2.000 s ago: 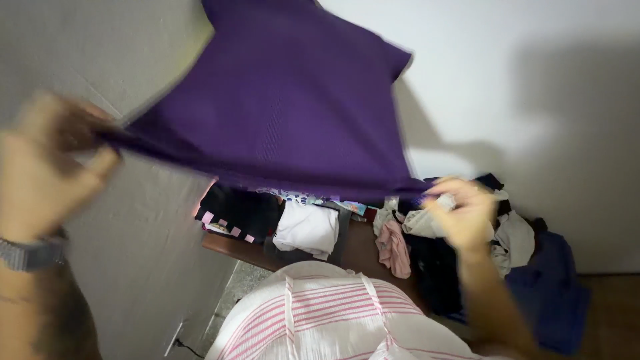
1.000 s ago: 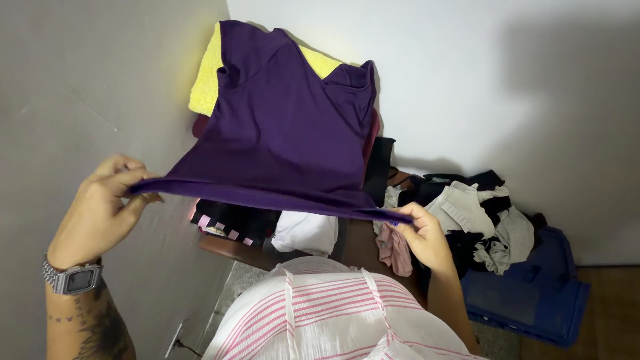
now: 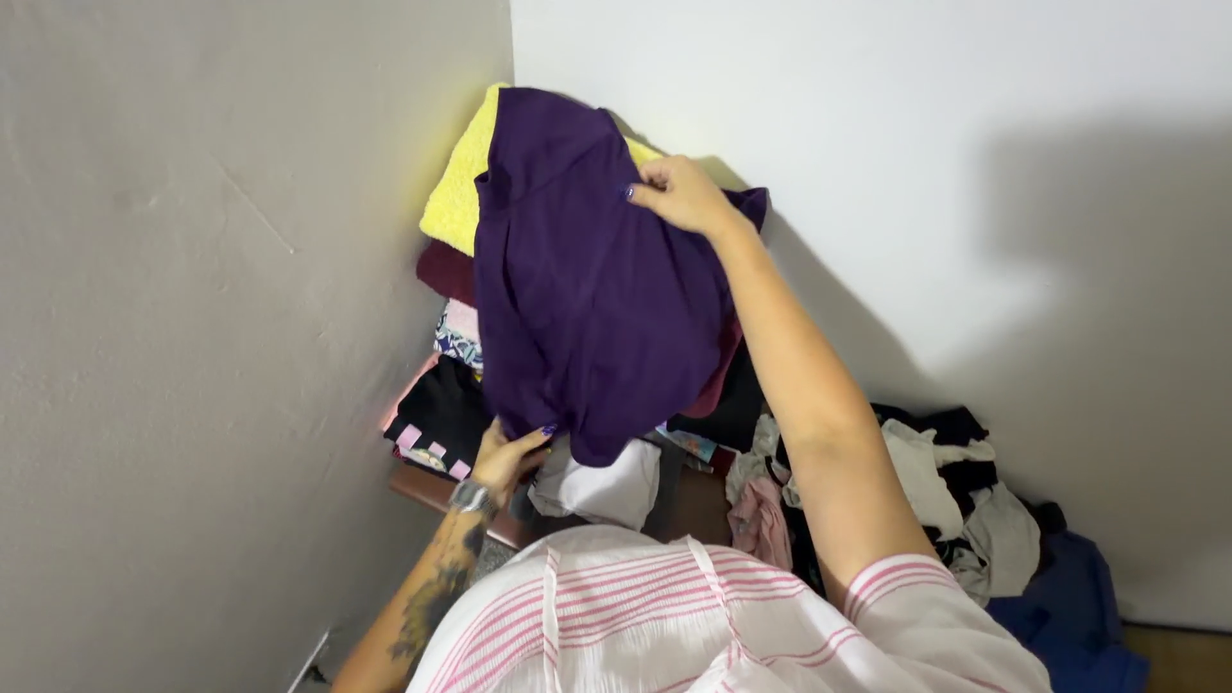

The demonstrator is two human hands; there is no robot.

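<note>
A dark purple shirt [image 3: 597,279] lies draped over a tall stack of folded cloth, with a yellow towel [image 3: 457,188] showing behind it. My left hand [image 3: 510,457] grips the shirt's lower left edge between thumb and fingers. Near the shirt's upper right edge is my right hand [image 3: 679,192], thumb on the fabric and fingers curled; whether it pinches the cloth cannot be told. Maroon folded cloth [image 3: 445,271] shows beneath the towel.
Folded black cloth [image 3: 443,409] and white cloth [image 3: 606,486] rest on a brown surface [image 3: 701,505]. Loose grey and black clothes [image 3: 996,534] lie at right by a blue plastic container [image 3: 1068,606]. Walls meet behind the stack.
The shirt was stretched by its hem between both hands; now it lies slack over the stack. My right hand has moved up to the shirt's upper part, and my left hand inward and down.
</note>
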